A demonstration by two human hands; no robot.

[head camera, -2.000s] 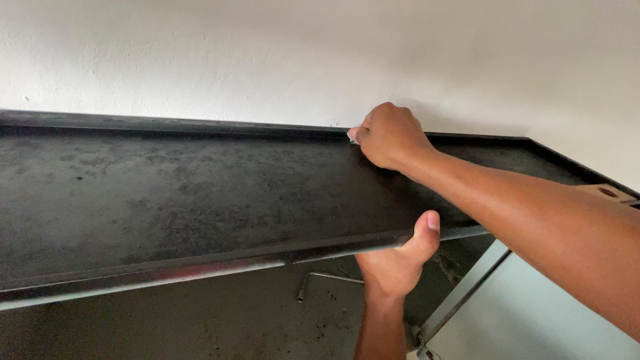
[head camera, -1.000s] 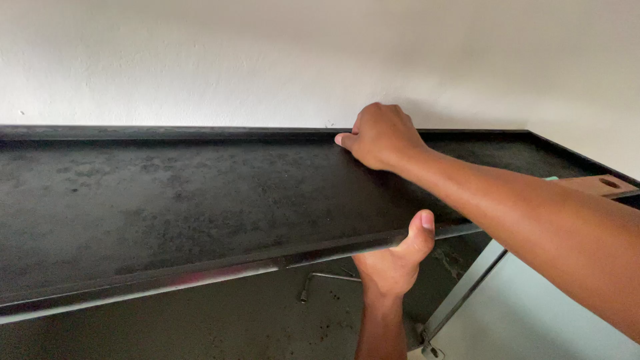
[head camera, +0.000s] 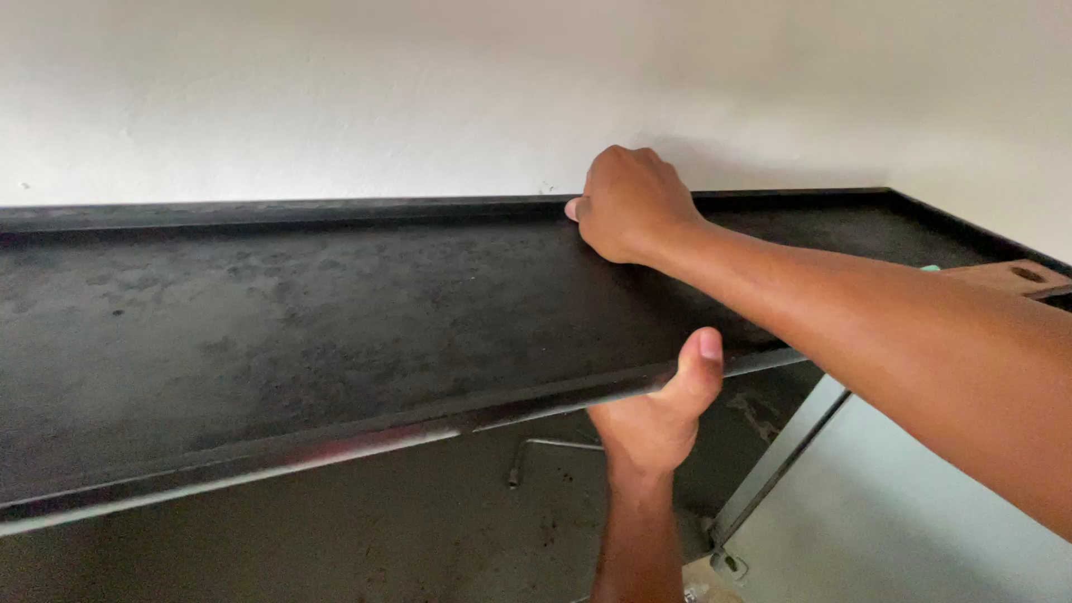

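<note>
A long black metal shelf (head camera: 377, 310) with raised rims runs across the view. My right hand (head camera: 632, 205) is curled at its back rim by the wall, thumb tip pointing left; its other fingertips are hidden, and whether it holds something small cannot be told. Lower down, my left hand (head camera: 657, 410) grips the shelf's front edge from below, with the thumb up against the rim and the fingers out of sight underneath. An L-shaped metal wrench (head camera: 515, 465) lies on the dark surface beneath the shelf, just left of my left wrist.
A pale wall (head camera: 335, 100) stands behind the back rim. At the right end is a brown flat piece with an oval hole (head camera: 997, 276), partly behind my right forearm. Below it, a pale panel (head camera: 904, 486) stands beside a metal upright (head camera: 779, 461) with a bracket at its foot.
My left hand keeps its grip at the front edge. My right hand stays at the back rim; a small shiny bit seen at its fingertips two seconds ago no longer shows.
</note>
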